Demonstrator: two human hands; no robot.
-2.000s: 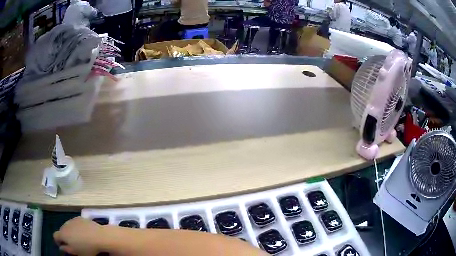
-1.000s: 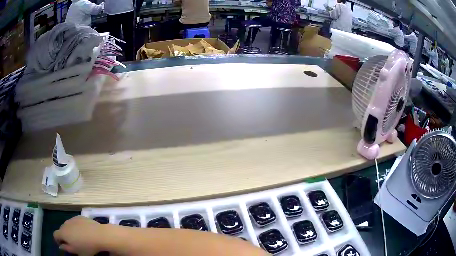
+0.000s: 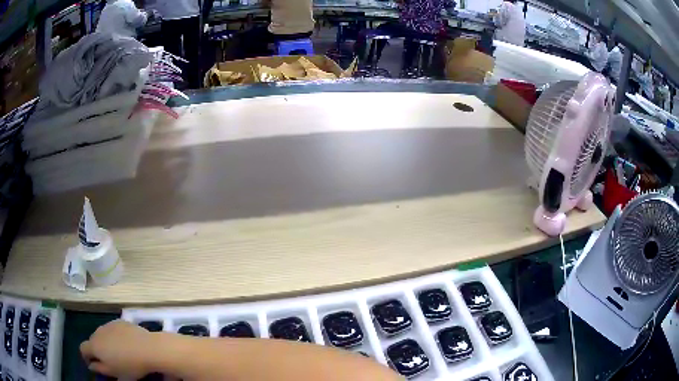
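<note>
My right hand (image 3: 119,350) is bare and low at the left, over the left end of the white foam tray (image 3: 350,298). Its forearm crosses the tray from the lower middle. The fingers curl downward and their tips are hidden, so any held thing does not show. My left hand is not in view. The tray's square pockets hold black watch bodies (image 3: 342,328), some hidden behind the arm. A second white tray (image 3: 53,338) with black watch bodies is at the far left, cut off by the edge.
A wooden board (image 3: 320,238) lies behind the trays. On its left stand white label rolls (image 3: 103,264) with a strip sticking up. Stacked trays (image 3: 82,160) are back left. A pink fan (image 3: 569,156) and a white fan (image 3: 622,275) with a cable are right. Seated people are beyond.
</note>
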